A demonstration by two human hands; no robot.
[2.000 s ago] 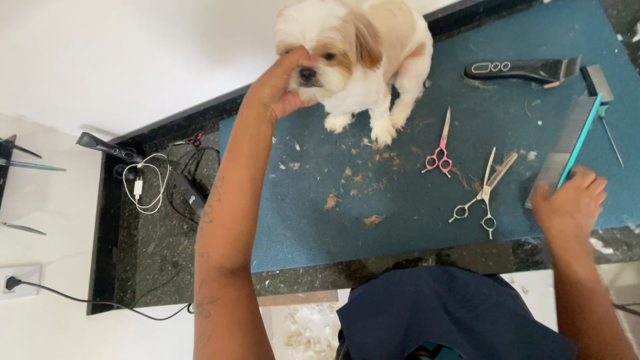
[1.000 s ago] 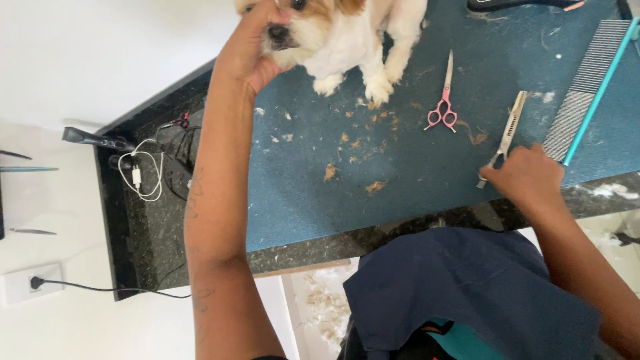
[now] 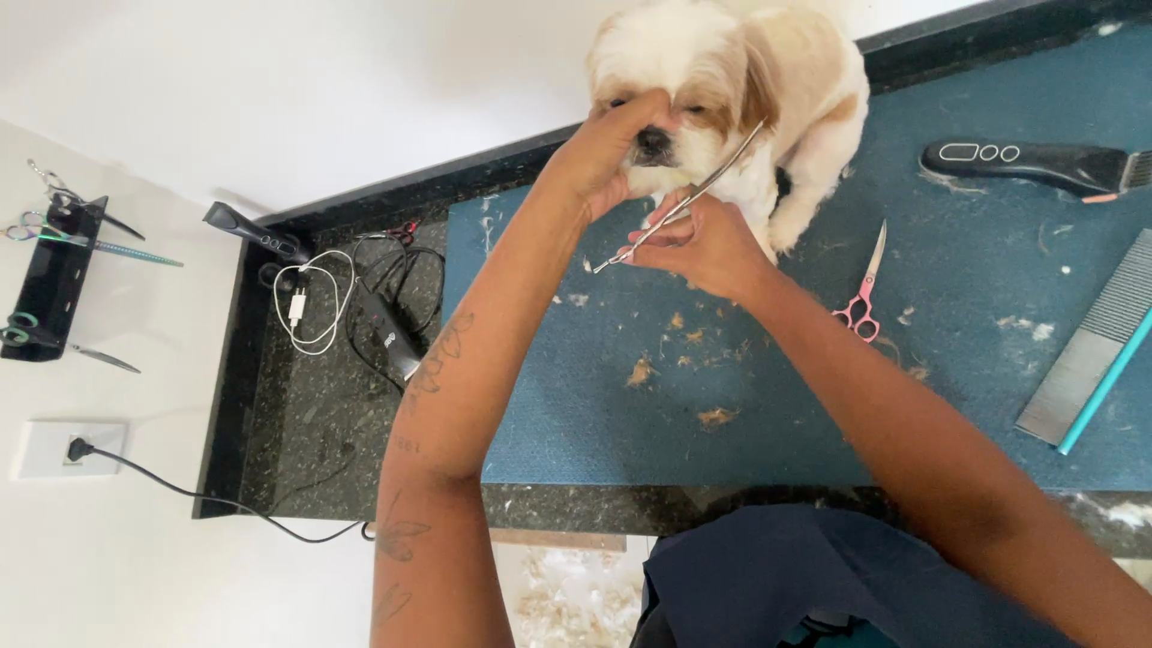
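A small white and tan dog [image 3: 810,72] sits on the blue mat [image 3: 576,432] of a dark stone counter. My left hand [image 3: 607,157] grips the dog's muzzle, the thumb across the bridge of its nose below the eyes. In my right hand [image 3: 711,238] is a pair of metal grooming scissors [image 3: 684,205], seen nearly edge-on, the tips beside the dog's ear. Pink-handled scissors [image 3: 866,297] lie on the mat right of my right hand. Farther right are a black cordless clipper [image 3: 1017,164] and a metal comb with a turquoise spine [image 3: 1093,346].
Tan hair tufts [image 3: 717,417] lie about the mat. On the counter's left are a white charging cable [image 3: 346,306], black cords and a black trimmer [image 3: 256,232]. A wall rack [image 3: 58,279] holds several scissors. A black plug [image 3: 81,448] sits in the wall outlet.
My right hand has gone from the comb to the metal scissors on the mat, picked them up and brought them to the dog's face. My left hand has stayed on the muzzle.
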